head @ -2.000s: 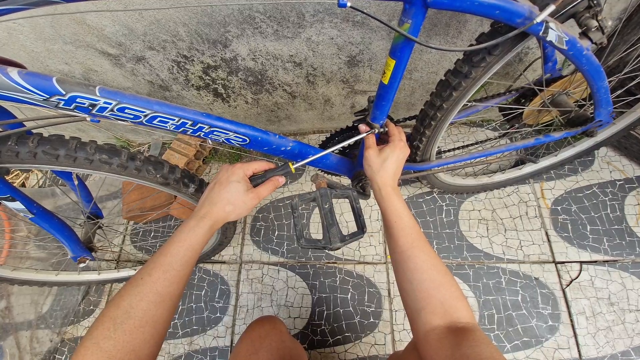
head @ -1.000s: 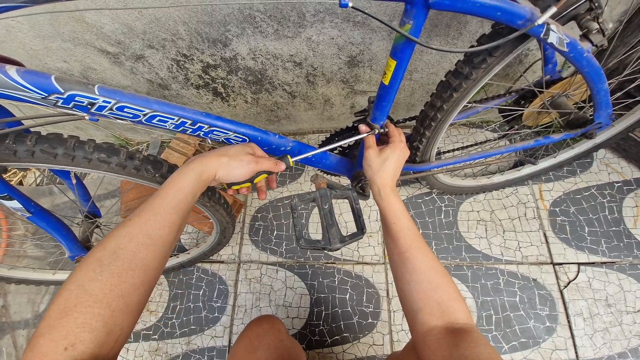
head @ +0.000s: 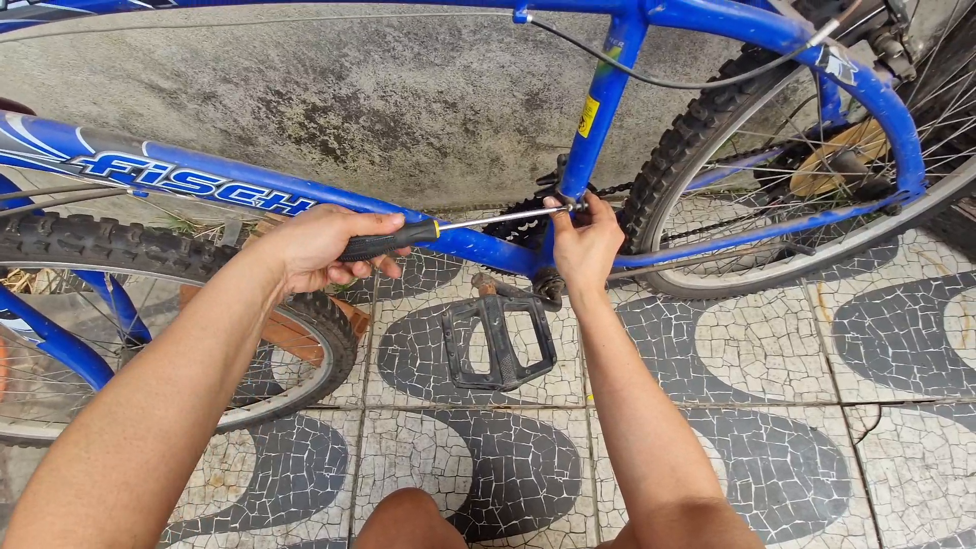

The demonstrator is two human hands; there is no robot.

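Observation:
My left hand (head: 335,248) holds the black and yellow handle of a screwdriver (head: 393,239), thumb on top and some fingers loosened below. Its steel shaft points right, with the tip at a small metal part (head: 573,207) low on the seat tube of the blue bicycle frame (head: 602,114). My right hand (head: 583,240) pinches that small part between thumb and fingers, which partly hide it. Just below my right hand is the crank, and a black platform pedal (head: 499,343) hangs to its lower left. The chainring (head: 518,225) shows behind the frame.
A stained concrete wall (head: 343,107) stands behind the bicycle. The front wheel (head: 335,335) is at left and the rear wheel (head: 663,168) at right. Bricks (head: 293,335) lie behind the front wheel. A cable (head: 648,76) loops above. Patterned mosaic tiles (head: 762,343) cover the ground.
My left hand has kept the screwdriver but shifted its grip and turned about the handle, its fingers now looser. My right hand has stayed at the seat tube.

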